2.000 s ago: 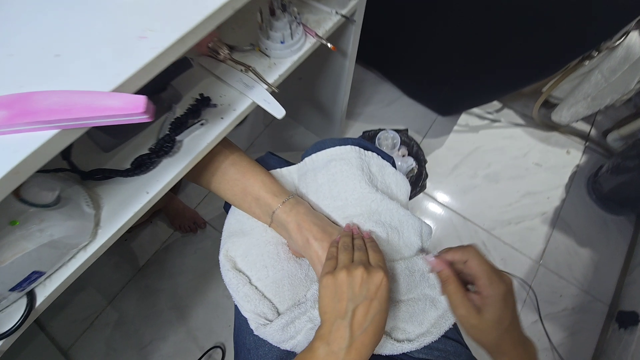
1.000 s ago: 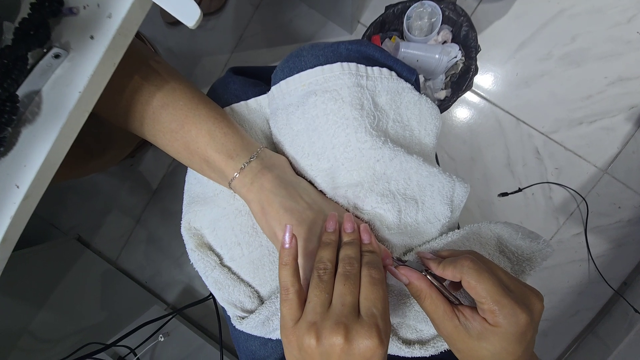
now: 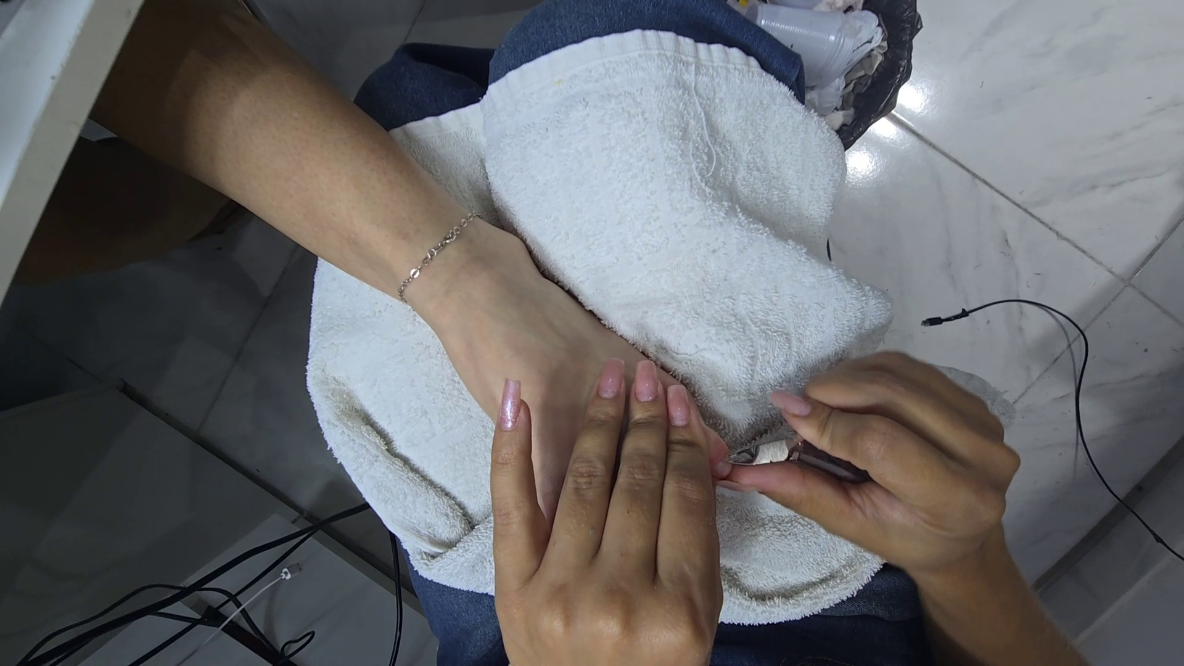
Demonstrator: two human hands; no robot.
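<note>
A person's foot (image 3: 518, 324) with a silver chain anklet (image 3: 435, 255) rests on a white terry towel (image 3: 657, 194) laid over denim-clad legs. My left hand (image 3: 610, 536) lies palm down over the front of the foot, its fingers spread a little and holding it. My right hand (image 3: 897, 462) grips a small metal tool (image 3: 786, 451), probably a cuticle nipper, with its tip at a toe just right of my left fingers. Much of the tool is hidden in my fist, and most of the toes are covered by my left hand.
A black-lined waste bin (image 3: 893, 65) holding plastic cups stands at the upper right. A white shelf edge (image 3: 65, 120) juts in at upper left. Black cables (image 3: 231, 578) run at lower left, and a thin black cable (image 3: 1078, 370) lies on the tiled floor (image 3: 1027, 213) at right.
My right hand has come in to the toes; two seconds ago it was farther right, over the towel's edge. My left hand's fingers now spread over the foot. The view has moved closer.
</note>
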